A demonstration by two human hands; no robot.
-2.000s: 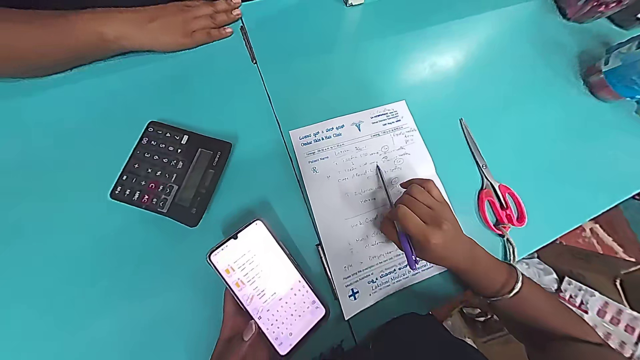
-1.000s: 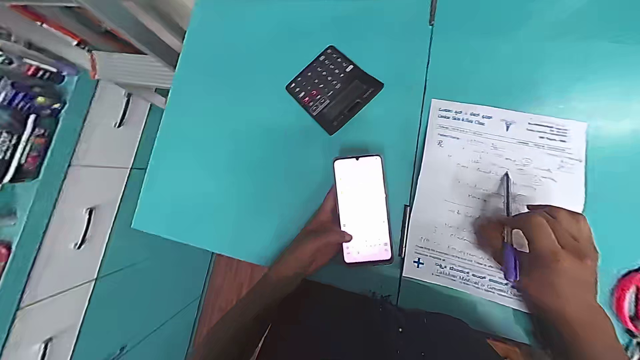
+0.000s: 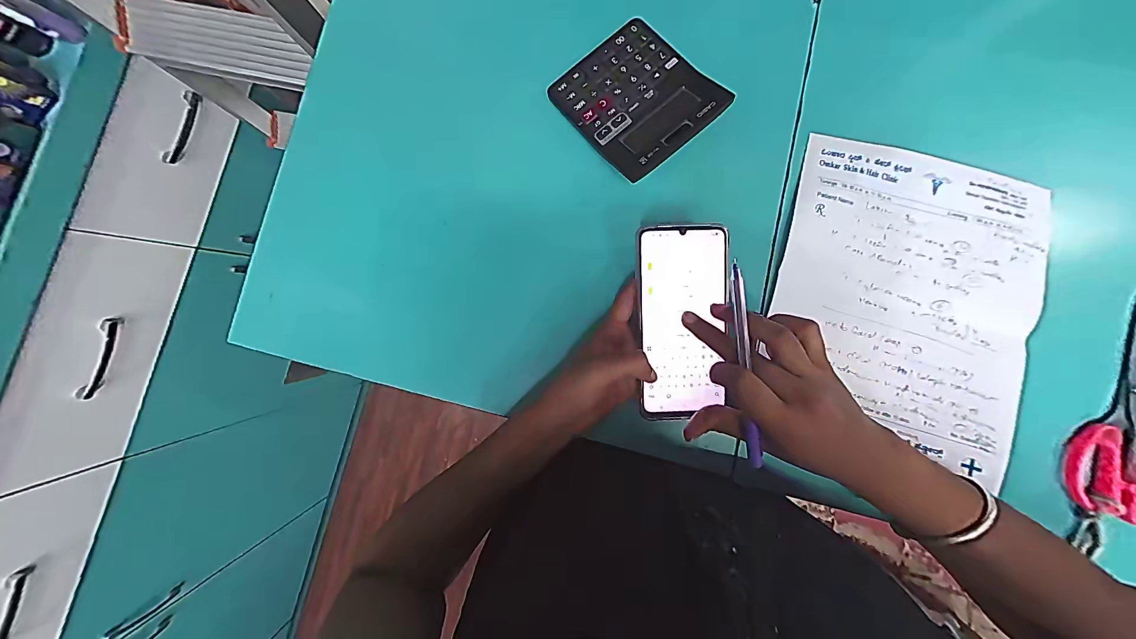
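Observation:
My left hand [image 3: 605, 359] holds a smartphone [image 3: 683, 328] upright in the view, with the thumb at its lower left edge. A keyboard shows on the bright screen. My right hand [image 3: 781, 382] has a ballpoint pen with a purple end [image 3: 742, 328] gripped among its fingers, and one finger reaches over the middle of the screen; whether it touches the glass I cannot tell. Right of the phone lies a creased sheet of paper [image 3: 932, 266] with printed and handwritten text, partly under my right hand and forearm.
Above the phone, a black Casio calculator [image 3: 641, 99] lies on the teal tabletop [image 3: 426, 222]. Red-handled scissors [image 3: 1100, 470] are at the right edge. Drawers with dark handles [image 3: 142, 311] stand on the left, beside a stack of pale, ridged items [image 3: 217, 49].
My right hand has left the paper with the pen and moved left to the phone. The view has swung left since the oldest frame, where another person's arm lay at top left.

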